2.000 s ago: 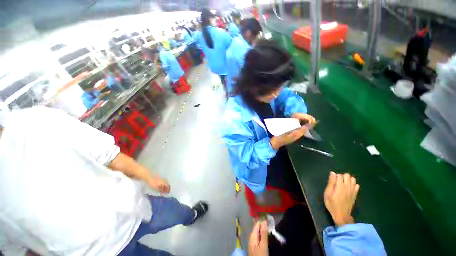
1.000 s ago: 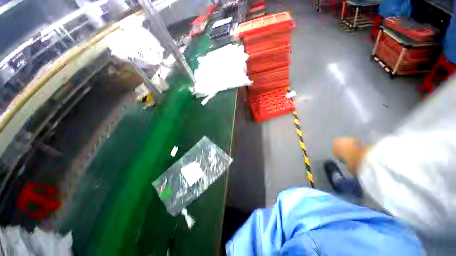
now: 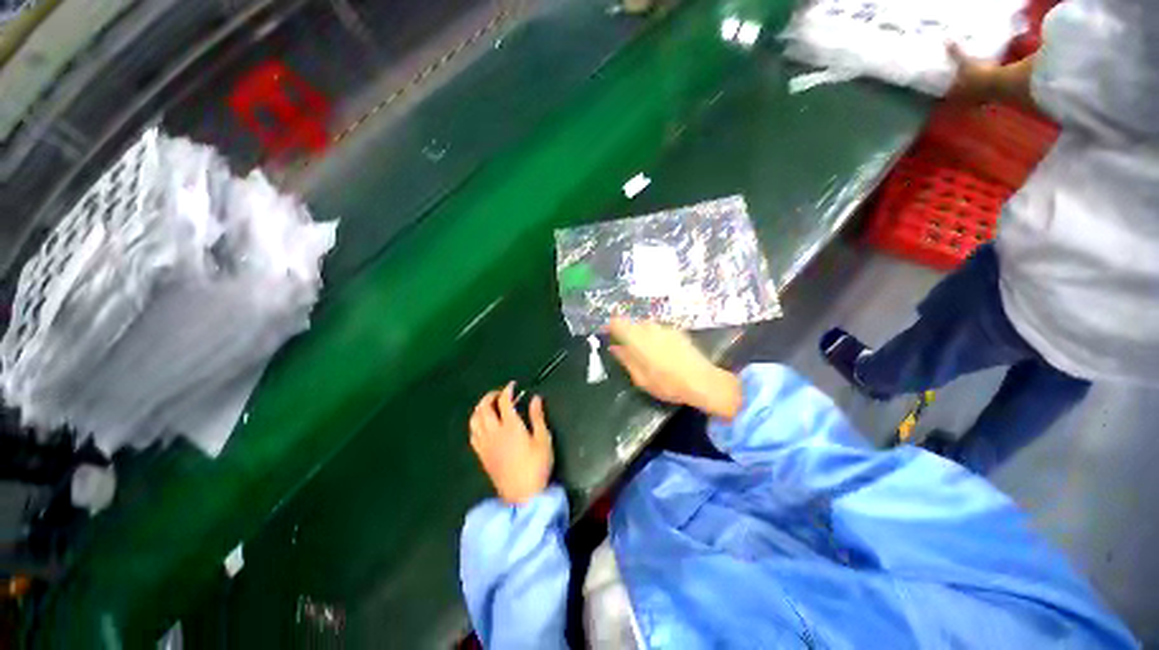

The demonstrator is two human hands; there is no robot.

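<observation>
A clear poly bag (image 3: 714, 269) with a white label and a green sticker lies flat on the dark green bench. My right hand (image 3: 667, 364) has its fingertips at the bag's near edge; a grip cannot be made out. A small whitish twisted plastic scrap (image 3: 595, 366) lies just left of my right hand. My left hand (image 3: 511, 444) is on the bench, fingers apart and holding nothing that I can see. A thin dark stick-like tool (image 3: 549, 370) lies between my hands, its lower end close to my left fingertips.
An untidy stack of white packing sheets (image 3: 178, 292) stands at the left. More white sheets (image 3: 890, 32) lie at top right, with a person's hand (image 3: 991, 76) on them. Red crates (image 3: 941, 210) stand beyond the bench edge. A white scrap (image 3: 637, 185) lies beyond the bag.
The view has swung from the neighbouring worker down to the bench. Both my hands are now in view on the bench by the bag. The person in white now has a hand at the far sheets.
</observation>
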